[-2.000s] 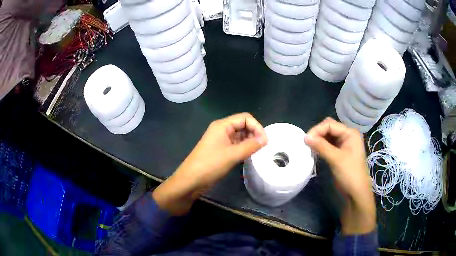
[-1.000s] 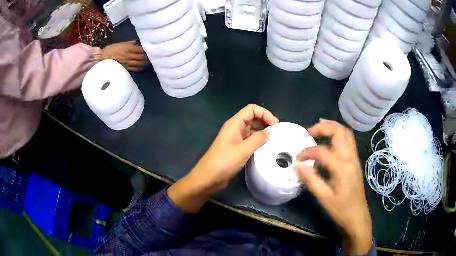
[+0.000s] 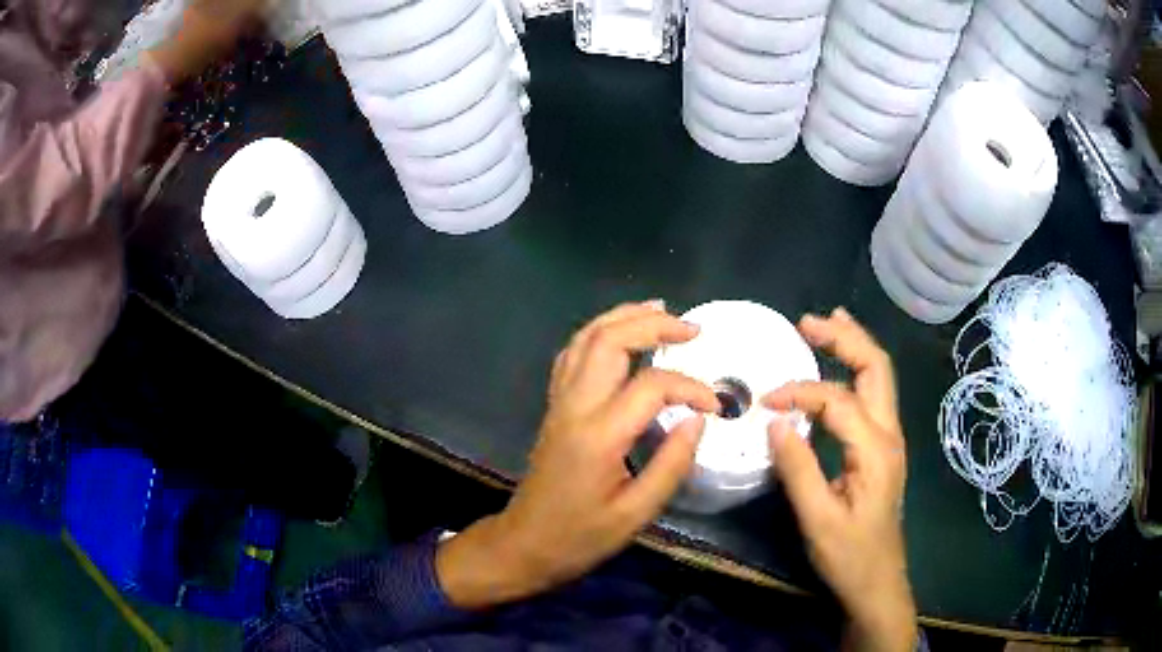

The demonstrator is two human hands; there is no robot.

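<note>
A round white housing (image 3: 739,334) with a dark central hole stands near the table's front edge, apparently on top of a short stack. My left hand (image 3: 612,439) is at its left side, fingertips on the top face close to the hole. My right hand (image 3: 847,446) is at its right side, fingers spread over the rim and top in the same way. A sealing ring between the fingers cannot be made out. A pile of thin translucent sealing rings (image 3: 1058,395) lies at the right.
Short housing stacks stand at left (image 3: 287,229) and right (image 3: 962,204). Tall stacks (image 3: 752,83) rise at the back, with a square clear-white part (image 3: 627,28) between them. Another person's pink sleeve (image 3: 77,191) is at far left. A blue stool (image 3: 128,522) is below.
Both hands have moved from the housing's far rim onto its top beside the hole. The other person's arm reached in toward the tall left stack, then drew back to the upper left.
</note>
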